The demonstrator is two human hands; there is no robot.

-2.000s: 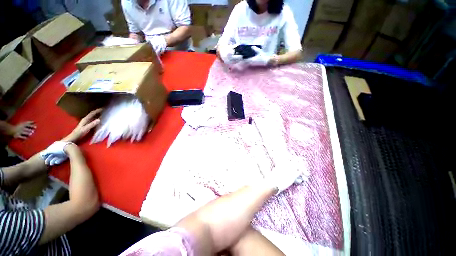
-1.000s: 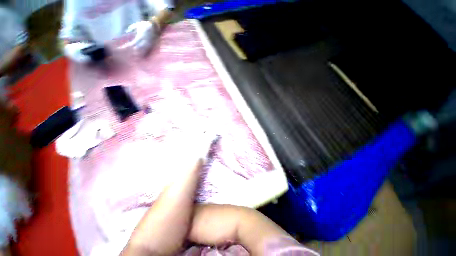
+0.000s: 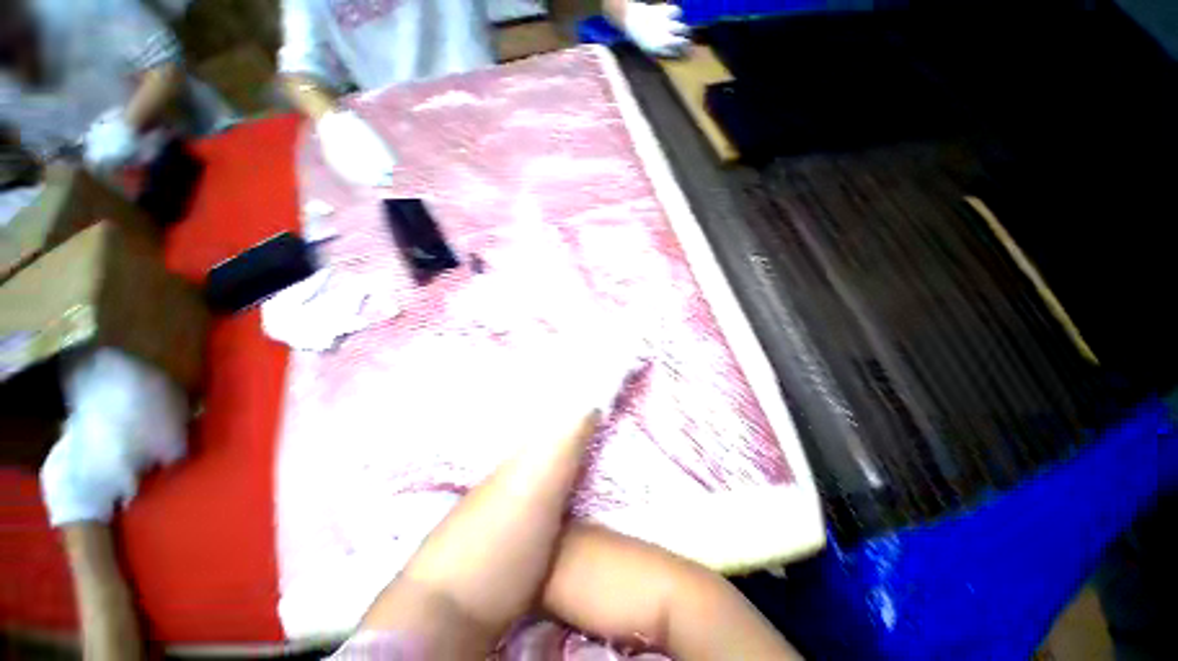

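Note:
My left hand, in a white glove, rests on the bubble-wrap padding. It blurs into the glare, so its fingers and anything under them cannot be made out. My right forearm crosses at the left forearm; my right hand is hidden. One black housing lies on the padding beyond my hands, beside a tiny dark stick. Another black housing lies at the edge of the red table cover. A crumpled white cloth lies near it.
The dark conveyor runs at the right, with a cardboard sheet bearing black pieces and blue plastic sheeting at its near end. At left, another person's gloved hand is by an open carton. A person stands opposite.
The view has turned towards the conveyor. The person opposite no longer shows a black piece in hand; one gloved hand is on the padding, the other at the cardboard sheet. My arms remain crossed.

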